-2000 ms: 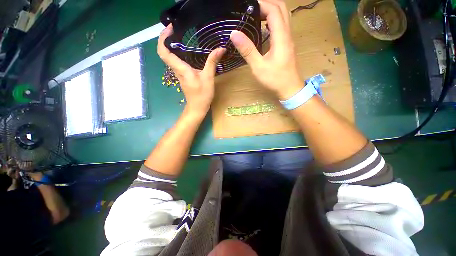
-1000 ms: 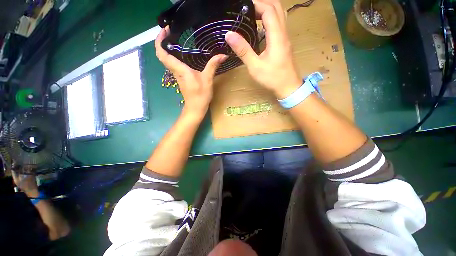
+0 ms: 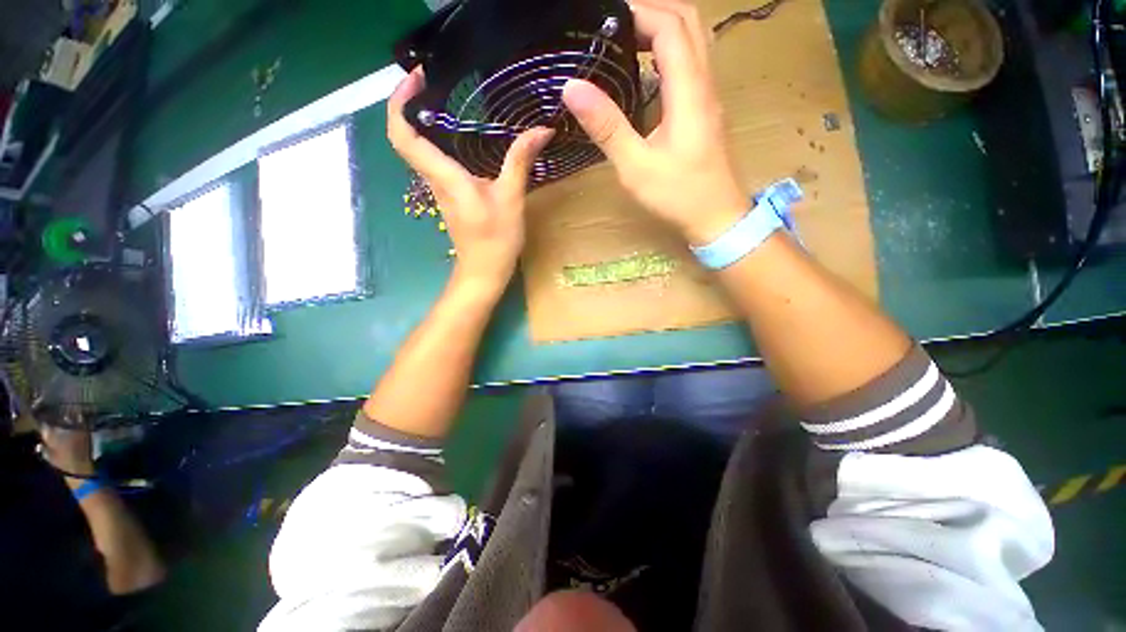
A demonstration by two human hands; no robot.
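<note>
A black square fan (image 3: 494,49) with concentric wire guard rings is at the top centre, tilted, its top cut off by the picture's edge. My left hand (image 3: 482,204) grips its left side, thumb on the guard. My right hand (image 3: 667,142) grips its right side, thumb on the guard; a light blue strap is on that wrist. The fan's far side and some fingertips are hidden. A narrow yellow-green circuit board strip (image 3: 617,269) lies on the tan cardboard mat (image 3: 790,266) below the hands. Small yellow-and-black parts (image 3: 424,201) lie in a pile left of the mat.
Two white rectangles (image 3: 309,216) lie at left. A round wire-guarded desk fan (image 3: 84,346) stands at far left, near another person's arm (image 3: 121,537). A round brown pot (image 3: 932,56) is at upper right. A black cable (image 3: 1072,278) curves along the right side.
Both hands and the fan have shifted only slightly; the grip is the same. The other person's arm at lower left has moved.
</note>
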